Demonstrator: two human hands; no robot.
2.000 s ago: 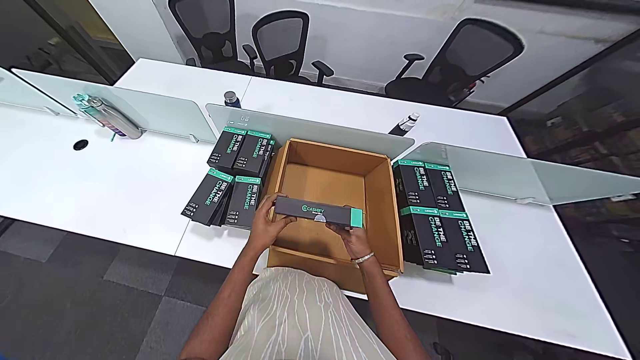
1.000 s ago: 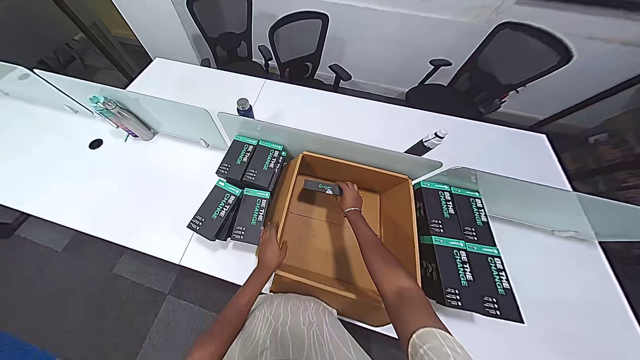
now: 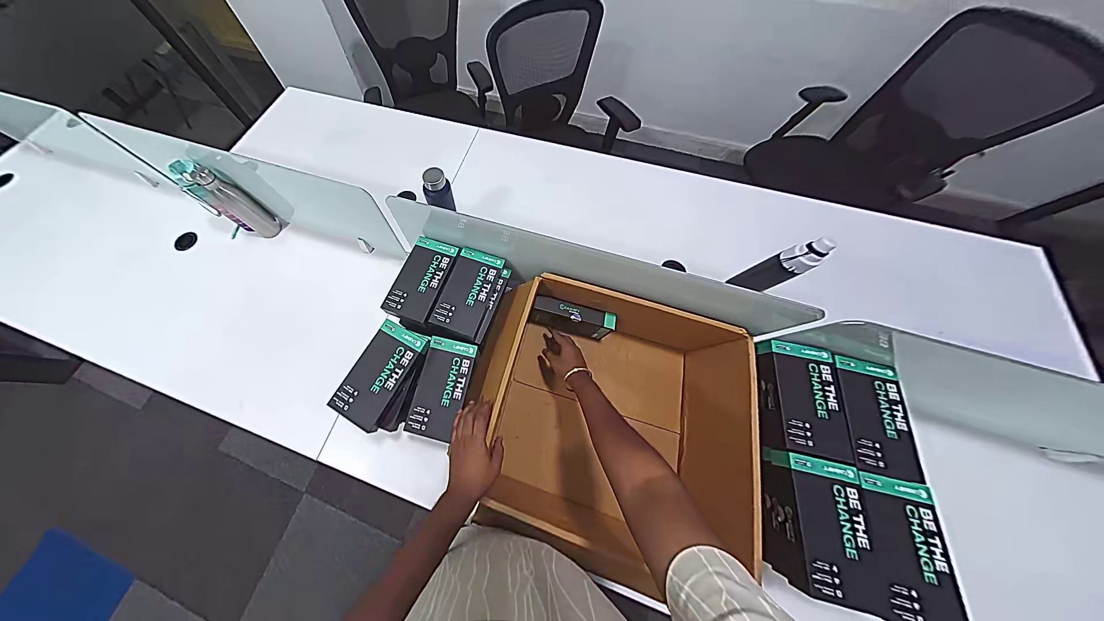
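Observation:
A black box with a green end (image 3: 573, 317) stands on its narrow side in the far left corner of an open cardboard carton (image 3: 720, 414). My right hand (image 3: 565, 355) is inside the carton just below that box, its fingers apart and holding nothing. My left hand (image 3: 473, 453) rests on the carton's left wall near its front corner. Stacks of similar black and green boxes (image 3: 440, 388) lie to the left of the carton, and more stacks (image 3: 849, 517) lie to the right.
Frosted glass dividers (image 3: 604, 263) run behind the carton. A steel bottle (image 3: 237, 203) leans at the left divider. Beyond the glass are a dark blue bottle (image 3: 438, 190) and a black and white bottle (image 3: 780, 263). Black mesh chairs (image 3: 543, 65) stand past the white desk (image 3: 595, 190).
Two seconds ago both hands held the black box above the carton's front. It now stands at the far left corner, let go by my right hand. My left hand moved to the left wall.

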